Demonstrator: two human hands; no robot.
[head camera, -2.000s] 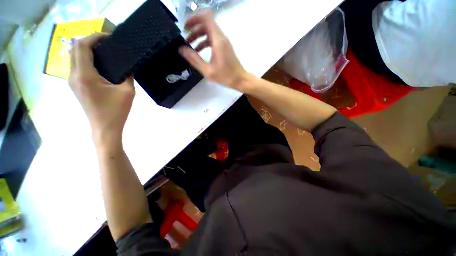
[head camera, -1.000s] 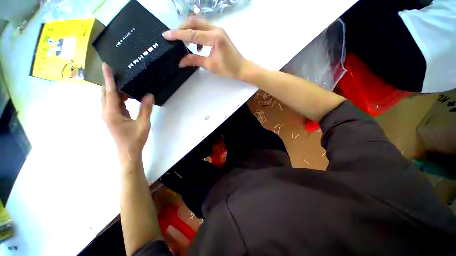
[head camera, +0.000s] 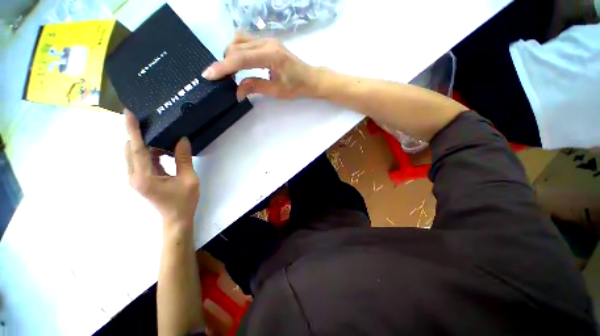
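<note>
A black gift box (head camera: 172, 82) with small white lettering lies on the white table, its lid lowered over the box body. My left hand (head camera: 163, 172) holds its near left corner between fingers and thumb. My right hand (head camera: 268, 65) holds its right side, fingertips on the lid and thumb by the front edge. The inside of the box is hidden. A yellow outer sleeve (head camera: 66, 64) with a white picture panel stands beside the box on the left.
A pile of small clear bags (head camera: 283, 12) lies at the back of the white table (head camera: 85, 216). A clear poly bag (head camera: 435, 79) hangs at the table edge. Red plastic stools (head camera: 409, 169) and a brown carton (head camera: 571, 180) are below. A person in white cloth is at the right.
The black box was open with a whitish item visible inside; its lid is now down over it. Both hands have moved to its sides. The view has shifted slightly.
</note>
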